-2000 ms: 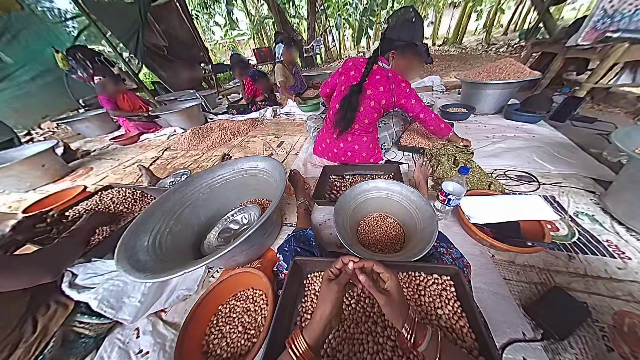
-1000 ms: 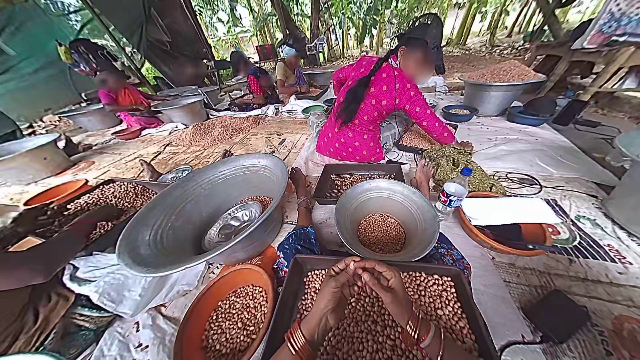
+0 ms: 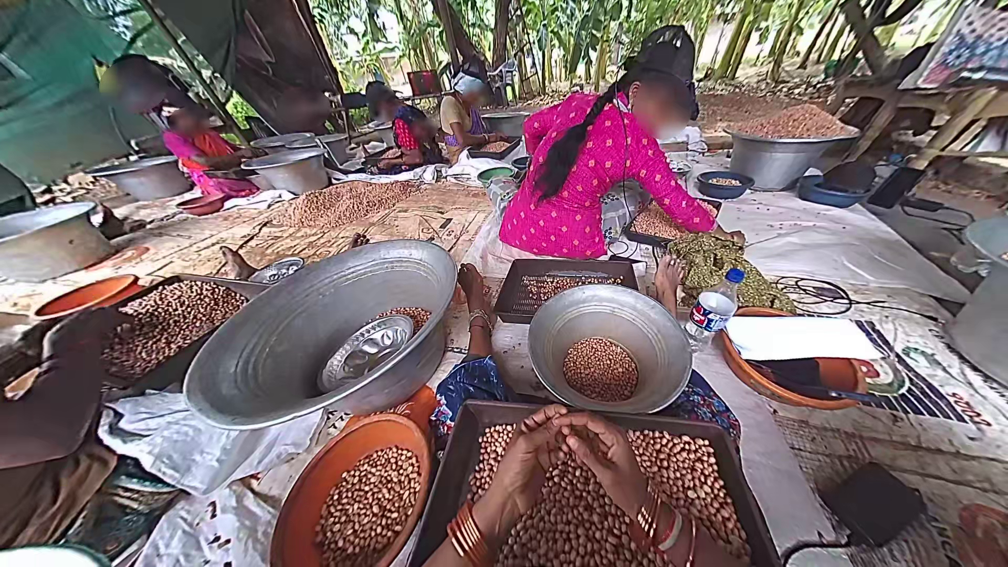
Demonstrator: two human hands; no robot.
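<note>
My left hand [image 3: 526, 461] and my right hand [image 3: 602, 457] meet at the fingertips above a dark plastic tray [image 3: 453, 465] filled with brown nuts or seeds [image 3: 685, 480]. Whatever lies between the fingers is hidden, so I cannot tell if they hold a nut. Just beyond the tray stands a metal bowl [image 3: 661, 339] with smaller reddish kernels [image 3: 601, 368] at its bottom. An orange basin [image 3: 291, 504] of nuts stands left of the tray. Behind it a large tilted metal basin [image 3: 260, 346] holds a patterned metal dish [image 3: 366, 354] and some kernels.
A plastic bottle [image 3: 713, 311] stands right of the bowl, by an orange basin [image 3: 756, 378] with a white sheet [image 3: 803, 339] on top. Past the bowl lies a dark perforated tray [image 3: 516, 295]. A person in pink [image 3: 571, 189] sits ahead; a co-worker's arm [image 3: 55, 386] reaches in at left.
</note>
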